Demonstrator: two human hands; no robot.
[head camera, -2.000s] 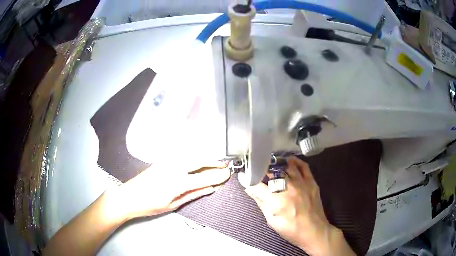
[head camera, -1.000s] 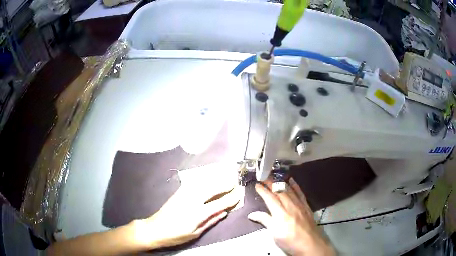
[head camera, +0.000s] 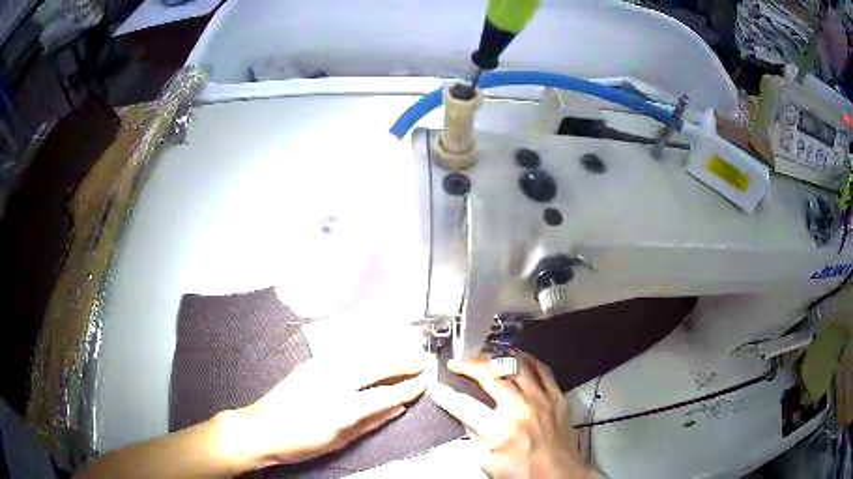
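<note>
A dark brown ribbed garment panel (head camera: 229, 360) lies on the white table and passes under the sewing machine head, showing again on its right. A pale patch piece (head camera: 339, 339) lies on the panel, washed out by the lamp, its edges hard to see. My left hand (head camera: 323, 402) lies flat on the pieces left of the presser foot (head camera: 438, 339), fingertips close to it. My right hand (head camera: 514, 412) rests on the panel just right of and in front of the foot, fingers partly behind the machine parts. The needle cannot be made out.
The off-white machine head (head camera: 608, 215) fills the right side. A yellow-green screwdriver (head camera: 505, 28) stands in a beige post (head camera: 458, 126). A white box (head camera: 730, 170) and control panel (head camera: 806, 131) are at the back right. Plastic-wrapped cardboard (head camera: 122, 215) with dark panels lies left.
Since two seconds ago, the panel has been turned and its left part now lies nearer my left hand. In the last second, my right hand's fingers have drawn closer to the left hand.
</note>
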